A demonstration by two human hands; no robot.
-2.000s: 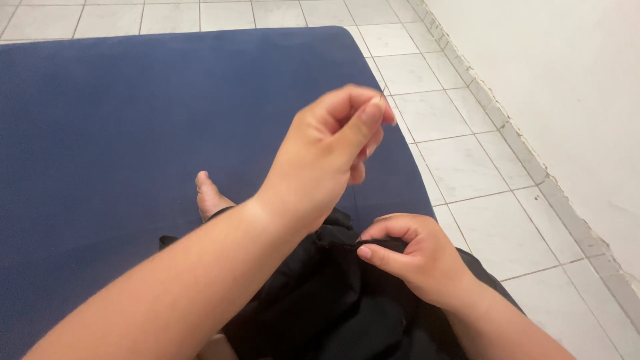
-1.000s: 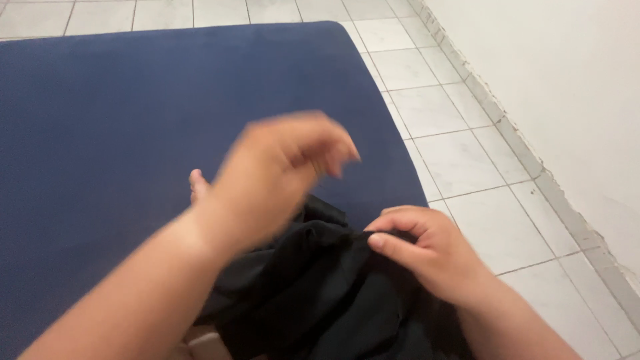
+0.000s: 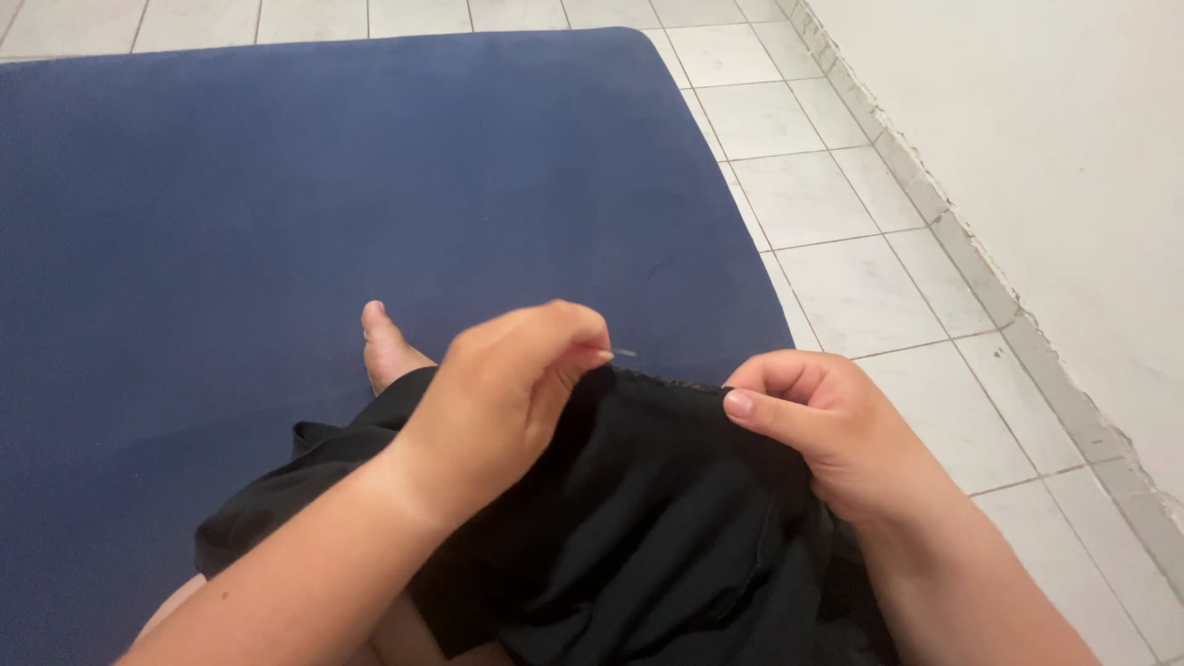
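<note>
Black fabric lies across my lap, its upper edge stretched between my two hands. My left hand is at the left part of that edge, thumb and fingers pinched together. A thin, pale, needle-like sliver sticks out to the right of its fingertips; what else they pinch is hidden. With thumb and forefinger, my right hand grips the right end of the edge. Between the hands the edge looks rough, like a stitched seam.
Beneath me is a blue covered mattress or cushion, with a small dark thread-like piece on it. My bare foot shows beyond the fabric. White floor tiles and a pale wall lie to the right.
My left hand, raised above the fabric two seconds ago, has come down to the fabric's edge. My right hand keeps its hold, and the edge now shows stretched between both hands.
</note>
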